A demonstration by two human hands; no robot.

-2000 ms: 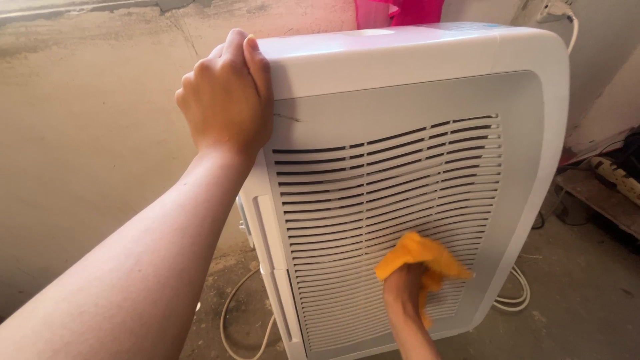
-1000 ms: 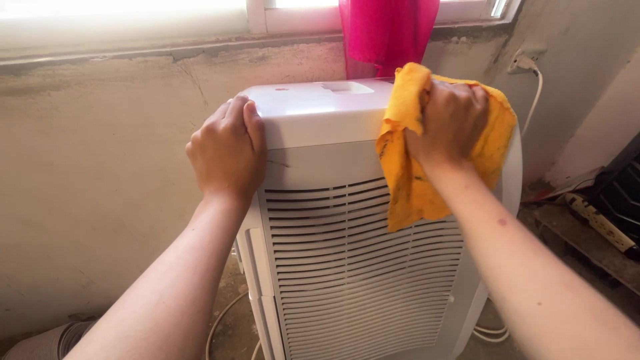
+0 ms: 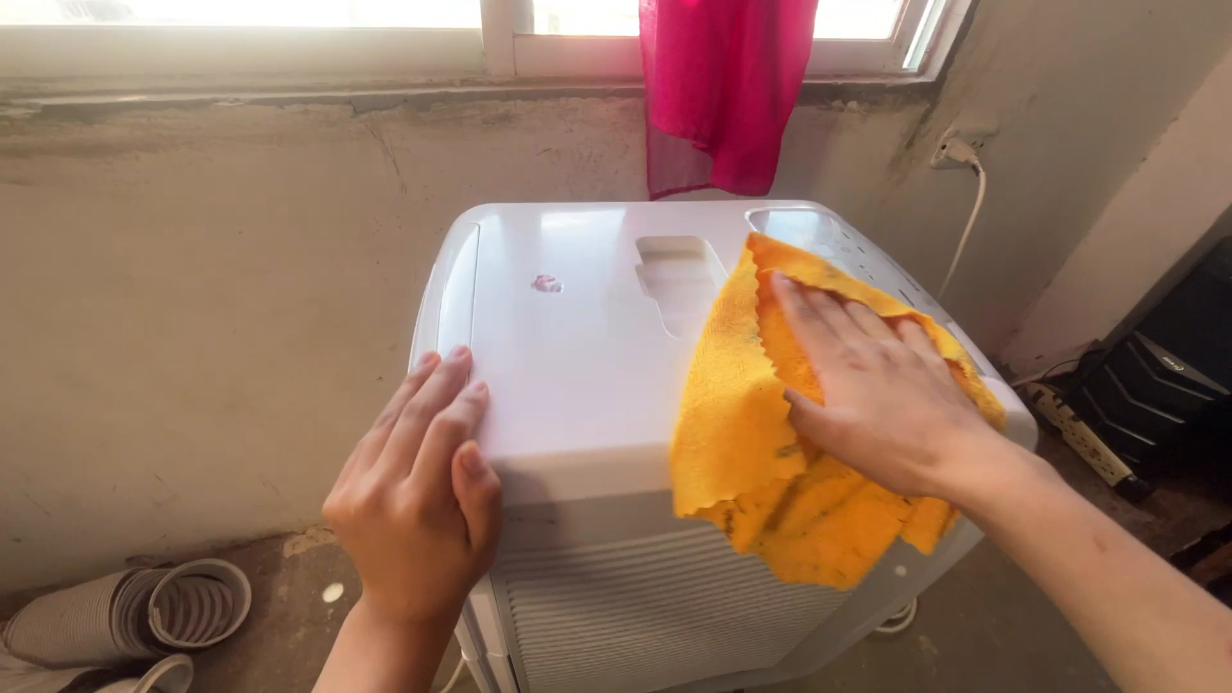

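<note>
A white portable air conditioner (image 3: 568, 385) stands before me, with a recessed handle slot (image 3: 677, 284) and a small sticker (image 3: 548, 283) on its top. My left hand (image 3: 419, 481) rests with its fingers on the left edge of the top. Under my right hand (image 3: 866, 385), spread flat, an orange cloth (image 3: 736, 414) lies against the top's right side and hangs over the front edge above the louvered grille (image 3: 654, 597). The cloth bears dark stains and partly covers the control panel (image 3: 804, 226).
A ribbed exhaust hose (image 3: 125, 611) lies on the floor at lower left. A pink curtain (image 3: 727, 96) hangs from the window behind. A plug sits in the wall outlet (image 3: 962, 149). At right are a power strip (image 3: 1078, 433) and a black computer case (image 3: 1155, 385).
My right hand and the cloth went from the front grille up to the top. My left hand has shifted from gripping the upper left corner to lying along the left edge. The view has moved.
</note>
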